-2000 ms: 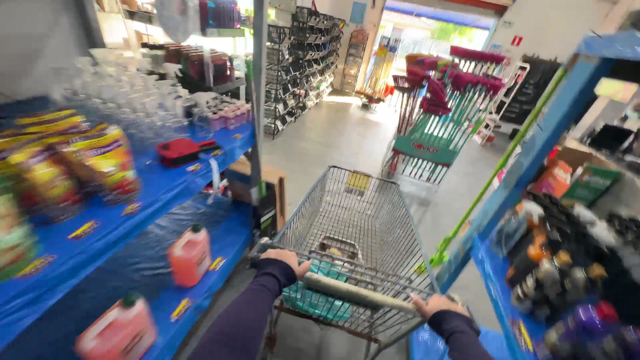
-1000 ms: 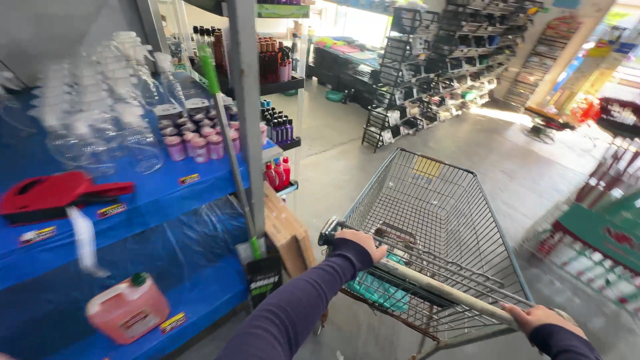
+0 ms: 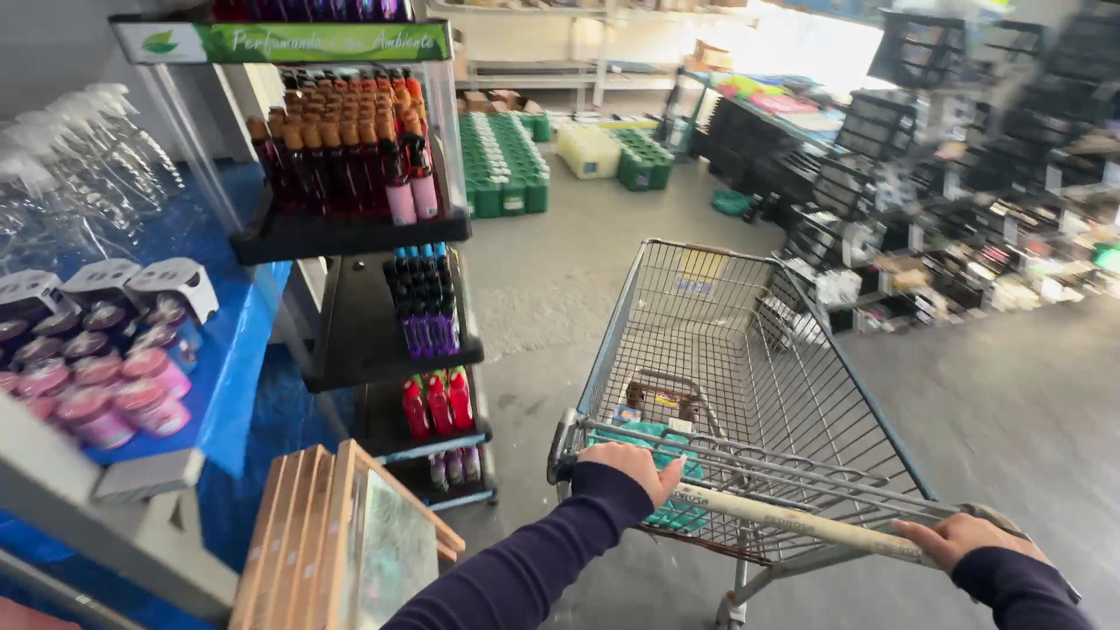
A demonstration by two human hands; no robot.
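Note:
Both my hands are on the pale handle bar (image 3: 787, 518) of a wire shopping cart (image 3: 709, 341). My left hand (image 3: 632, 468) wraps around the bar's left end, beside the dark corner cap. Near the right end, my right hand (image 3: 971, 541) grips the same bar, its fingers partly hidden by the hand itself. A teal bag or cloth (image 3: 678, 516) lies in the cart close to the handle, seen through the wires. Beyond it are a folded metal piece and a small labelled item (image 3: 667, 398). The rest of the basket shows its bare wire floor.
A display rack (image 3: 350, 236) of bottles stands left of the cart. Wood-framed panels (image 3: 293, 534) lean at the lower left, beside a blue-covered shelf (image 3: 232, 350) with jars. Green containers (image 3: 503, 166) stand on the floor ahead. Blurred black racks (image 3: 875, 157) line the right. Grey floor (image 3: 560, 297) lies between.
The view has swung left. The bottle rack and wooden frames now show larger beside the cart, and the red dustpan on the blue shelf is out of view. Both hands have stayed on the handle bar.

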